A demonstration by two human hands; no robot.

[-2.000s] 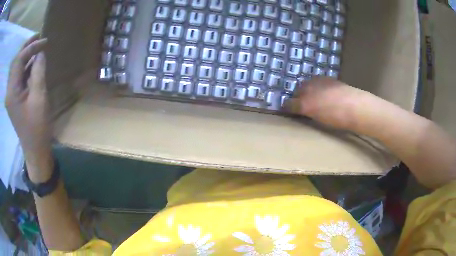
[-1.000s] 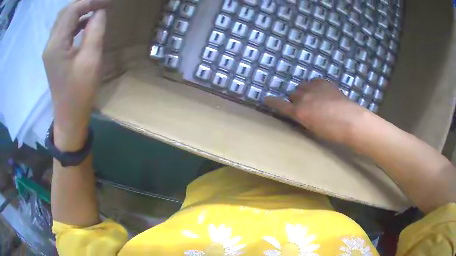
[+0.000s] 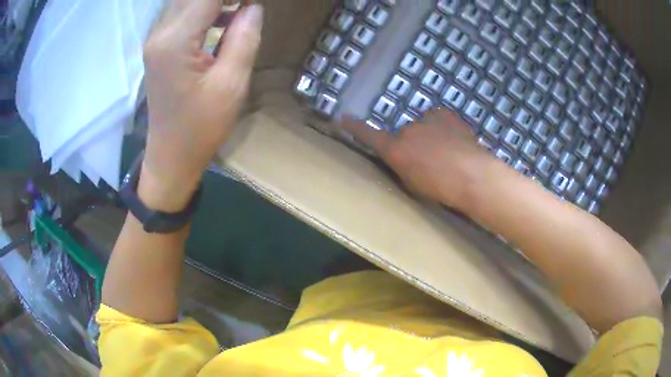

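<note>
Small square silver metal parts (image 3: 452, 96) stand in close rows inside a brown cardboard carton (image 3: 324, 184). A bare strip of pale separator sheet (image 3: 382, 62) runs between two rows at the left and the larger block. My right hand (image 3: 434, 151) reaches over the near rows, index finger extended to the front edge of the block by the strip; whether its fingers hold a part is hidden. My left hand (image 3: 195, 81) is at the carton's left wall, thumb and fingers apart around its top edge, partly cut off by the top of the picture.
Loose white sheets (image 3: 84, 88) lie outside the carton at the left. Clear crinkled plastic (image 3: 55, 272) and a green strip (image 3: 70, 247) are at the lower left. A dark green surface (image 3: 257, 228) shows below the carton's near flap.
The view has turned, so the carton appears tilted and further right. My right hand has moved leftward along the front row to the bare strip. My left hand stays at the left wall.
</note>
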